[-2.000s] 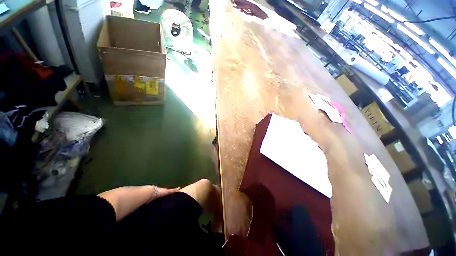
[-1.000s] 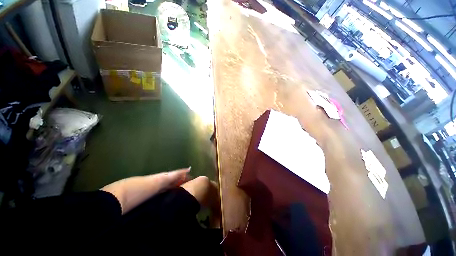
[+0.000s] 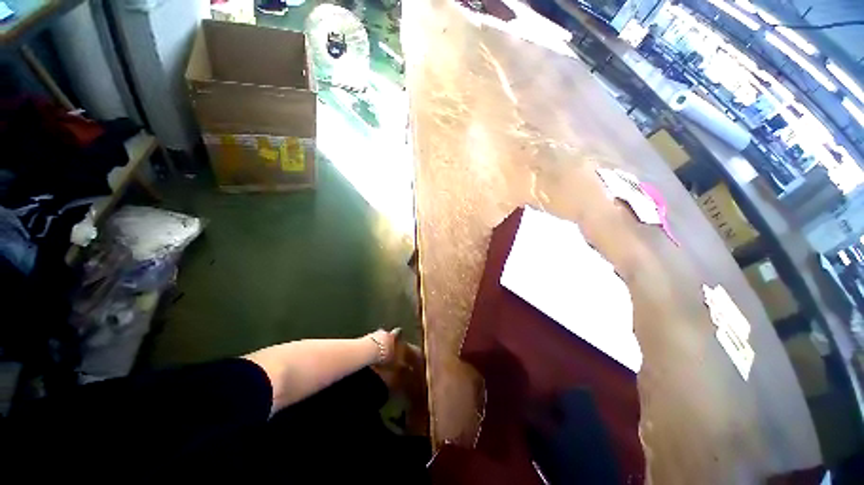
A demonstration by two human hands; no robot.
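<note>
A maroon fabric stack (image 3: 493, 327) lies on the brown table, with a white paper shape (image 3: 568, 284) on top. A dark piece or shadow (image 3: 573, 431) lies over its lower part. My left hand (image 3: 400, 349), with a bracelet at the wrist, is at the table's left edge, small and partly in shadow. Skin in shadow just below it (image 3: 407, 384) seems to be my right hand, mostly hidden. Whether either hand holds anything cannot be seen.
An open cardboard box (image 3: 256, 133) stands on the green floor at upper left. Plastic-wrapped goods (image 3: 137, 256) and dark clothes (image 3: 57, 161) are at left. A pink strip with white paper (image 3: 637, 197) and another paper piece (image 3: 729, 332) lie on the table's right part.
My left forearm has moved right, and its hand now reaches the table edge, overlapping the other hand. The stack and paper stay in place on the table; the view has shifted slightly.
</note>
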